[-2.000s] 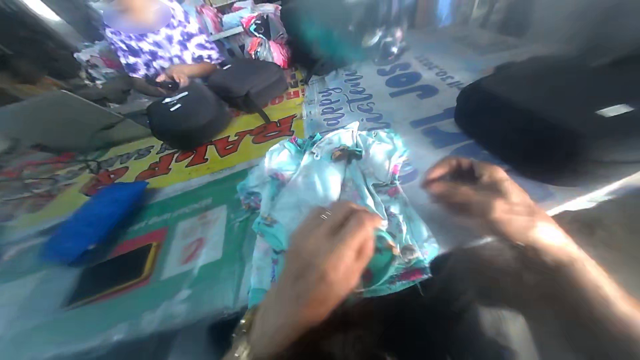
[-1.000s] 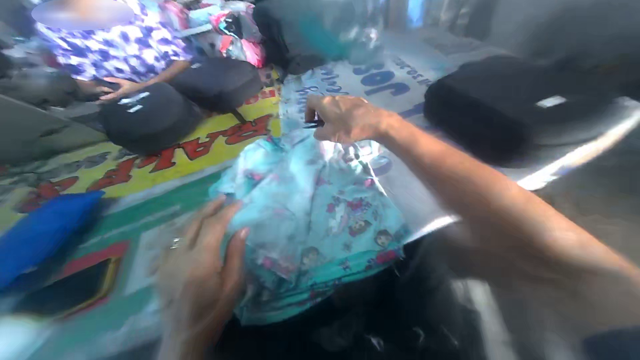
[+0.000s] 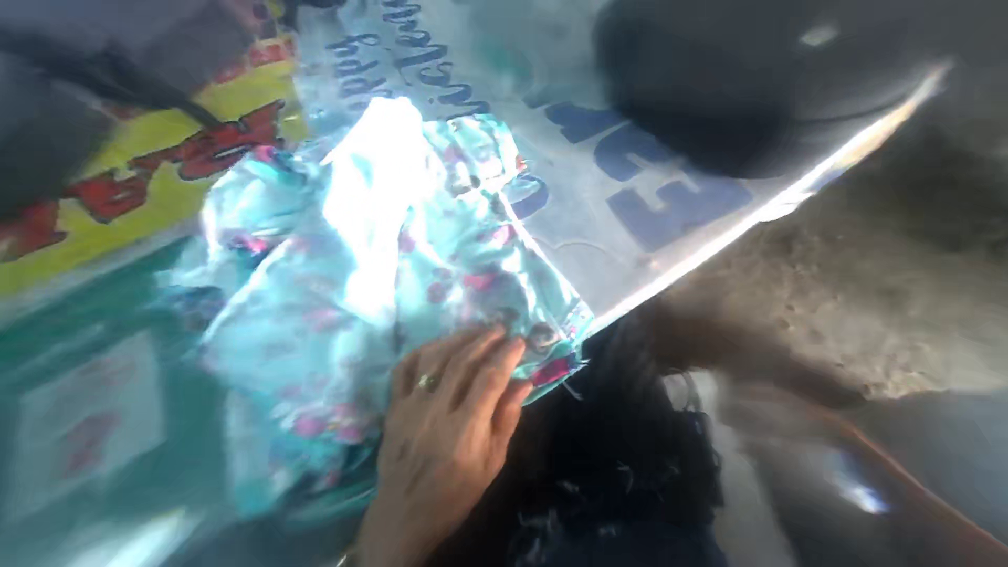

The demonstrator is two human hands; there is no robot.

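A small turquoise garment [image 3: 315,346] with pink printed figures lies on the banner-covered table, its top part bleached out by glare. My left hand [image 3: 453,417], with a ring on one finger, rests palm down on the garment's lower part, near the table's front edge. Its fingertips touch the cloth; whether they pinch it does not show. My right forearm [image 3: 874,465] reaches in blurred at the lower right, below the table edge. The right hand itself is too dark and blurred to make out, so what it holds is hidden.
Printed banners [image 3: 646,197] in white, yellow and green cover the table. A black case or bag [image 3: 709,87] sits at the upper right, and dark bags [image 3: 47,102] at the upper left. The table's bright edge runs diagonally on the right, above a rough floor [image 3: 866,299].
My right hand has left the top of the garment and dropped past the table edge at lower right. My left hand now lies on the garment's lower part. The view has shifted markedly closer and downward.
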